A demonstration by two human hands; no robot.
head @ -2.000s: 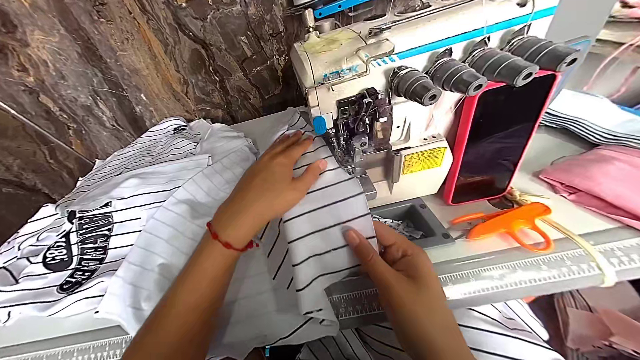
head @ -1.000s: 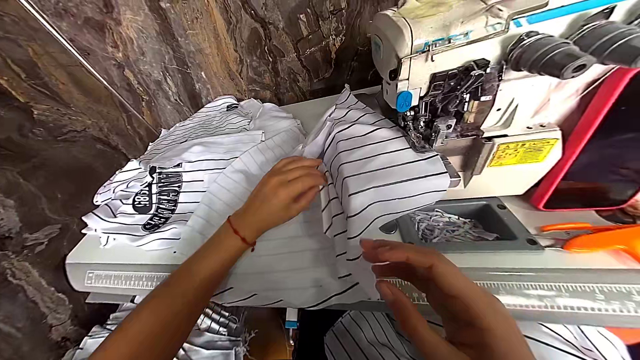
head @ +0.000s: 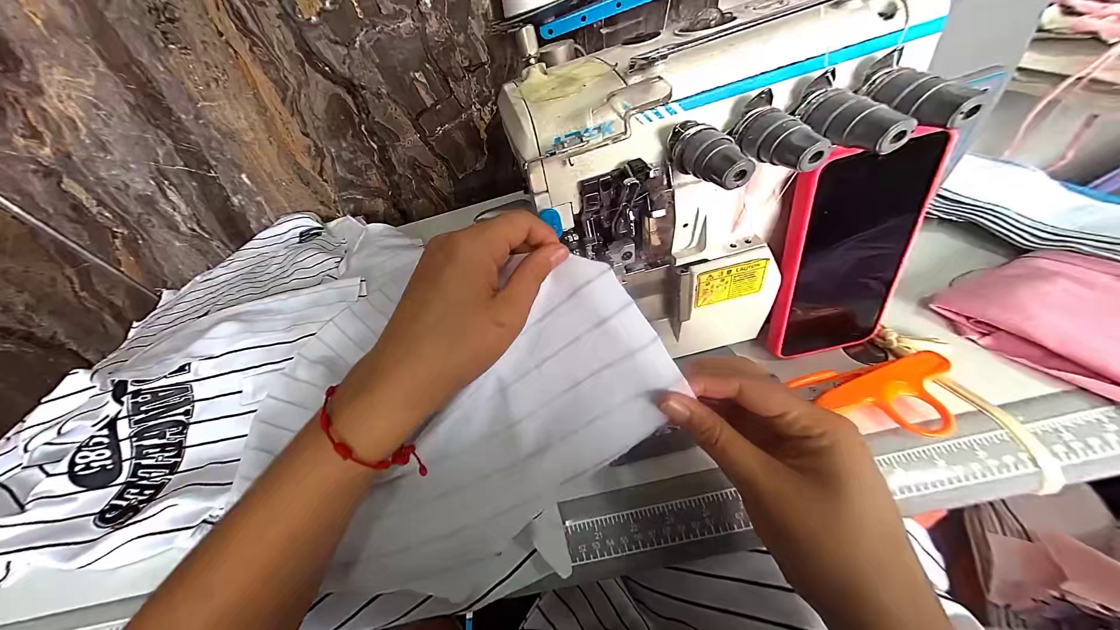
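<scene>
My left hand [head: 477, 297], with a red cord bracelet at its wrist, pinches the upper edge of a white striped fabric piece [head: 577, 367] between thumb and fingers. At the piece's right corner, my right hand [head: 770, 446] grips the edge between thumb and fingertips. The fabric is spread between both hands with its pale side up, just in front of the needle and looper area of an overlock sewing machine [head: 626, 219]. To the left lies more striped fabric [head: 219, 350], part of it bearing black printed lettering. My left forearm covers some of the cloth.
A phone in a pink case [head: 866, 245] leans against the machine. Beside it lie orange-handled thread snips [head: 901, 394]. Pink fabric [head: 1041, 306] and folded striped cloth [head: 1032, 206] sit at the right. A measuring tape [head: 656, 525] runs along the table's front edge, and a marble-patterned wall [head: 262, 105] stands behind.
The striped piece now shows its pale side instead of its dark-striped side. My right hand, free of the cloth one second ago, has taken hold of its corner. The view has shifted to the right.
</scene>
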